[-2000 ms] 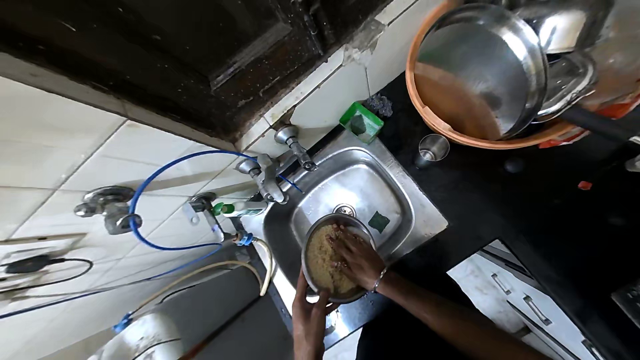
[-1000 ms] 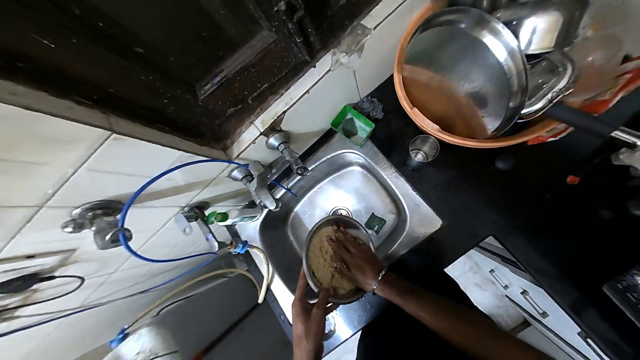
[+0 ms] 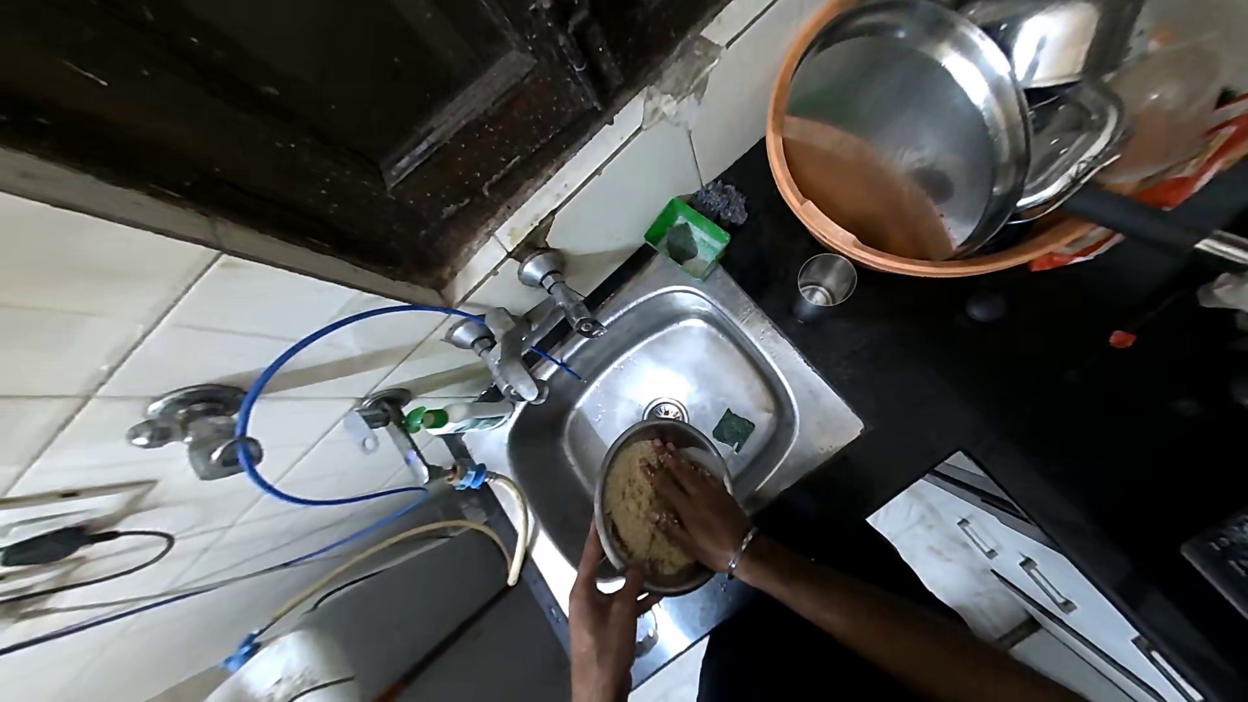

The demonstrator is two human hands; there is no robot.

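Observation:
A round metal bowl (image 3: 606, 487) is tilted over the near part of the steel sink (image 3: 780, 390). Wet, pale brown grains (image 3: 634, 502) lie in it. My left hand (image 3: 604, 609) grips the bowl's rim at the lower left, its thumb and fingers around the edge. Inside the bowl, my right hand (image 3: 697, 512) rests on the grains with its fingers spread, some grains stuck to them; a bracelet (image 3: 743, 551) is on that wrist. A dark green scouring pad (image 3: 733, 430) lies on the sink floor beside the drain (image 3: 666, 410).
Taps (image 3: 507, 356) and a bottle with a green cap (image 3: 458, 417) stand along the wall side. A green soap dish (image 3: 687, 237) sits at the sink's corner. Right of it are a steel cup (image 3: 826, 283) and an orange tub (image 3: 829, 229) of pots. A blue hose (image 3: 255, 390) loops at left.

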